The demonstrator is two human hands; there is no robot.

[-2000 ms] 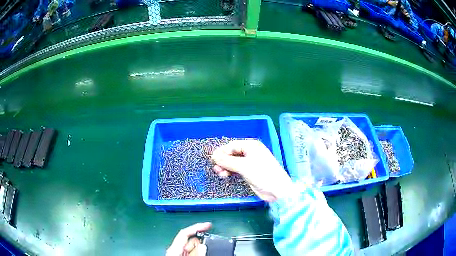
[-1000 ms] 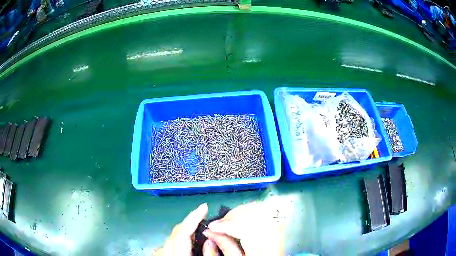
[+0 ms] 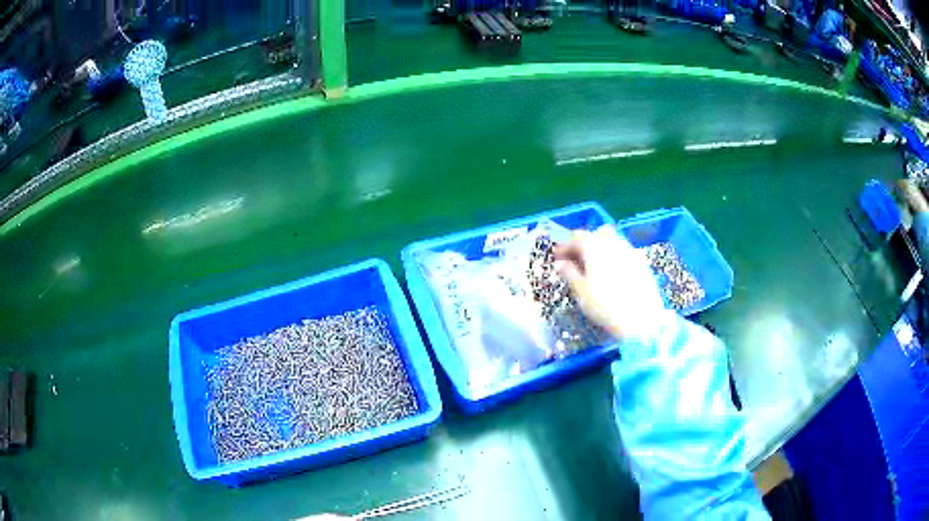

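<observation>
My right hand (image 3: 606, 275) is over the medium blue bin (image 3: 428, 336), its fingertips at the small mixed fittings (image 3: 547, 290) in the opened clear bag (image 3: 499, 331). The hand is slightly blurred, and whether it holds a fitting cannot be seen. My left hand (image 3: 324, 517) is almost wholly cut off by the bottom edge. A long slim two-pronged silver tool (image 3: 413, 503) lies beside it. No housing shows at my left hand. The large blue bin (image 3: 188, 407) at left holds many tiny metal pins (image 3: 316, 382).
The smallest blue bin (image 3: 713, 249) with pale metal bits (image 3: 672, 277) stands right of the medium one. Black housings (image 3: 13, 409) lie at the far left edge. A blue tote (image 3: 835, 458) is right of the bench. Another person's hand (image 3: 910, 193) shows at far right.
The view has turned right, so the bins appear further left. My right hand has moved from my left hand to the medium bin. My left hand has dropped mostly out of view.
</observation>
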